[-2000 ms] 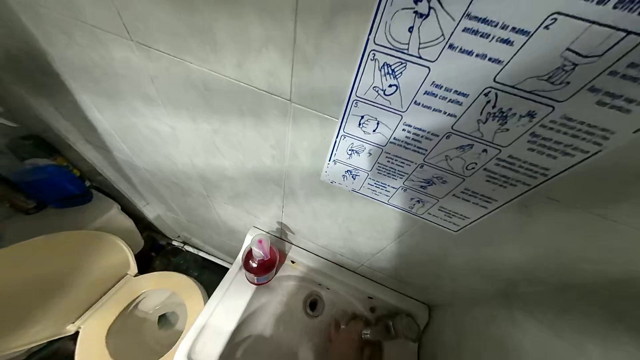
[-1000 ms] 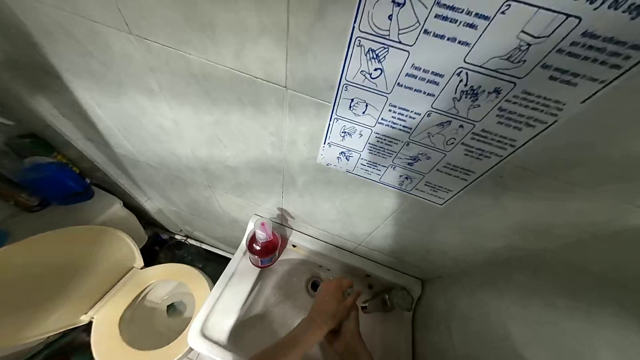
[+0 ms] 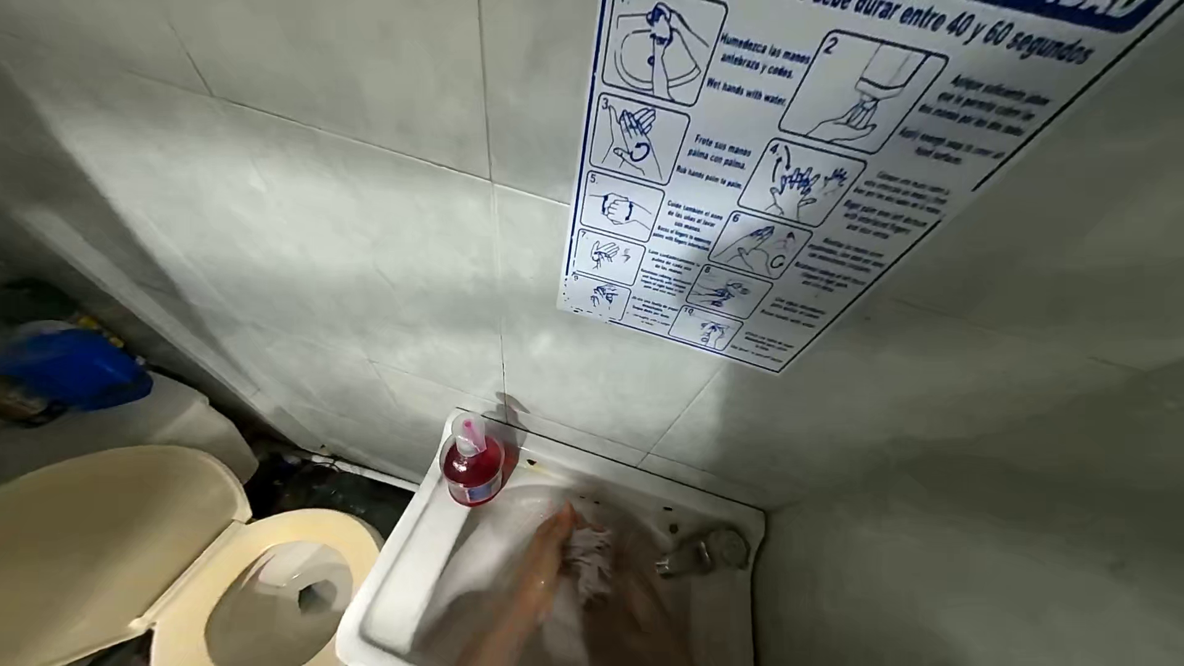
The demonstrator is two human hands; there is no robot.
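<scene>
Over the basin of a white sink, my left hand is raised with its fingers close together. My right hand is beside it, dark and blurred. A whitish streaky patch shows between them; whether it is lather, water or cloth is unclear. Neither hand's grip can be made out. The metal faucet is to the right of my hands, on the sink's right side. A clear pump bottle of red liquid stands upright on the back left corner of the sink.
A poster with handwashing drawings hangs on the tiled wall above the sink. At the left are a toilet with a cream seat and raised lid, and a blue object on its tank.
Two seconds ago a hand was by the faucet; one second ago both hands were together near the drain. Now they are left of the faucet, with a whitish patch between them.
</scene>
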